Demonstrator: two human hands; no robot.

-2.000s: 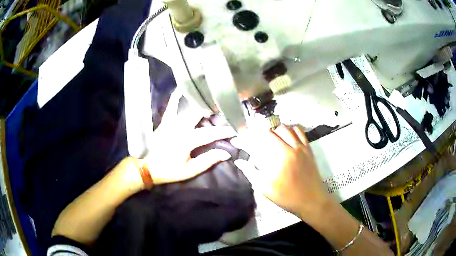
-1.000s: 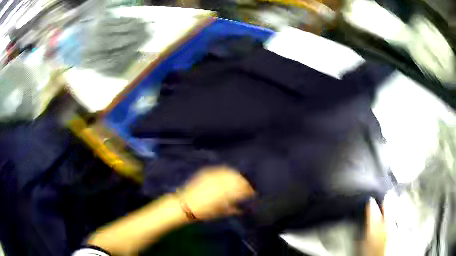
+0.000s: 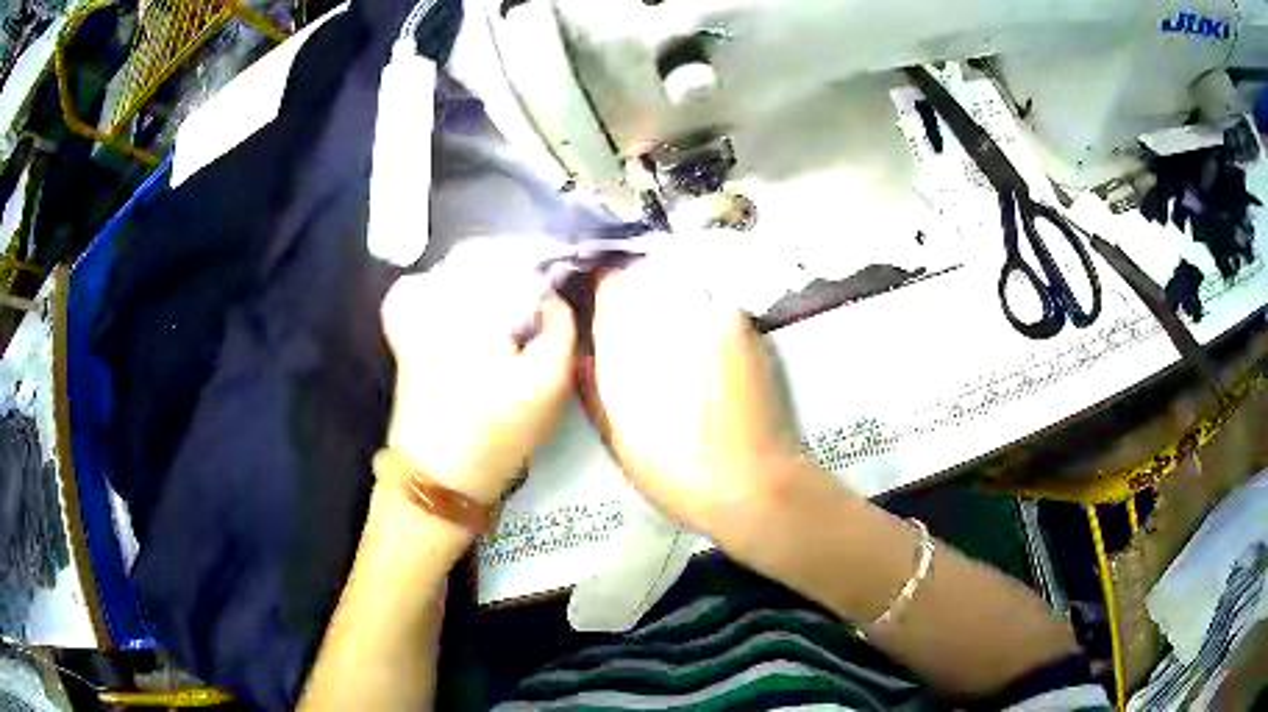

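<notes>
The dark navy garment (image 3: 264,320) spreads over the left of the table and runs up to my hands. My left hand (image 3: 480,341) and my right hand (image 3: 681,369) are close together just in front of the presser foot and needle (image 3: 654,195). Both pinch an edge of the cloth (image 3: 598,251); the fingertips are washed out by the lamp light. The white sewing machine (image 3: 834,56) stands behind them. A pale round-ended strip (image 3: 633,577) hangs at the table's front edge, below my right hand.
The long white lamp (image 3: 403,160) is left of the needle. Black scissors (image 3: 1050,264), a dark strip (image 3: 1147,292) and black scraps (image 3: 1210,216) lie at the right. A blue tray side (image 3: 91,403) and a white piece (image 3: 244,104) are at the left. Yellow metal (image 3: 1112,598) shows at lower right.
The view has swung back from the garment at the left to the needle area. My hands have come together at the cloth edge, and the pale strip now shows at the front edge.
</notes>
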